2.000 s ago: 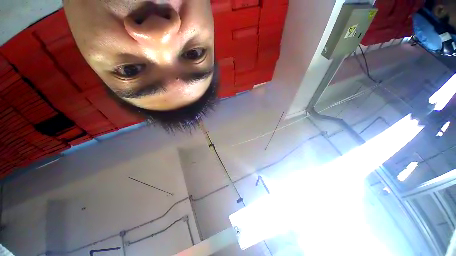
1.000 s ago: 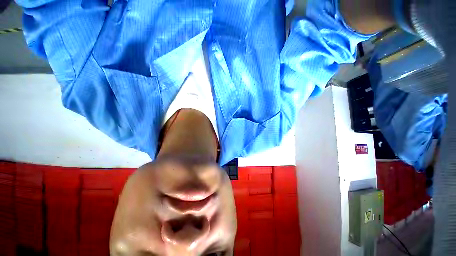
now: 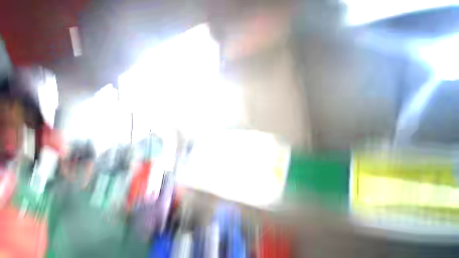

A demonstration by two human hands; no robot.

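The view is strongly blurred by motion. Neither my left hand nor my right hand can be made out, and no work piece or tool shows. A large blurred beige and grey shape [image 3: 277, 85] with a pinkish patch fills the upper middle; I cannot tell what it is. Nearest below it are a bright white panel [image 3: 231, 166], a green panel [image 3: 318, 176] and a yellow panel [image 3: 407, 181] at the right.
Several blurred people [image 3: 80, 201] appear at the lower left, one close to the left edge with dark hair. Bright white light [image 3: 171, 85] glares at the upper left. Blurred blue, white and red upright shapes [image 3: 226, 229] show along the bottom.
The camera has swung away from the upside-down face, blue coat and red wall. It now shows a blurred room with people and coloured panels.
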